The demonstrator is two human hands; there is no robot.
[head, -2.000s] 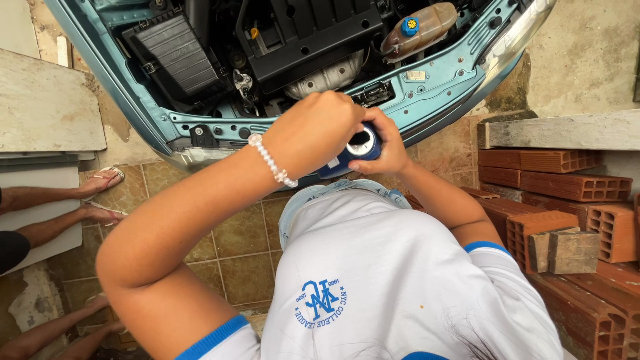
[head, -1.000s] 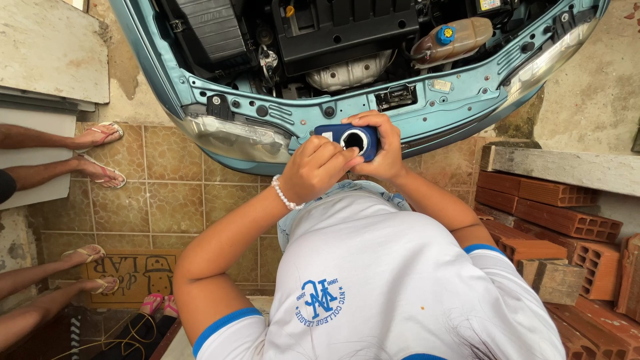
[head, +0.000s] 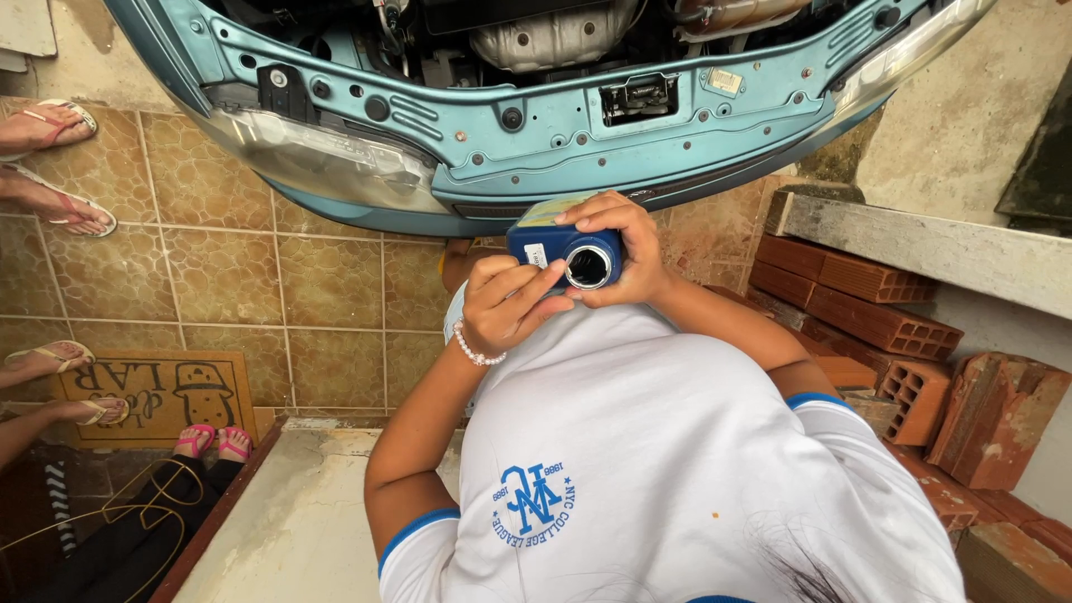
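A blue plastic bottle [head: 544,243] with a yellowish label lies tilted near the car's front edge, its uncapped round mouth [head: 588,267] facing me. The inside looks dark, and a ragged silvery rim surrounds it. My right hand [head: 624,247] grips the bottle's right side, fingers over the top and thumb below the mouth. My left hand [head: 507,306], with a beaded bracelet [head: 474,347] at the wrist, has its index fingertip at the left of the mouth. Its fingers are apart, with the thumb just under the neck.
The teal car's front panel [head: 536,151] and open engine bay lie ahead. Hollow clay bricks [head: 888,322] and a pale ledge [head: 921,251] are at right. People's sandalled feet [head: 67,205], a doormat [head: 159,398] and a yellow cord [head: 180,519] show at left.
My left fingers have moved from over the bottle's mouth to its left side. More of the dark opening shows. The view has shifted, showing less of the engine bay.
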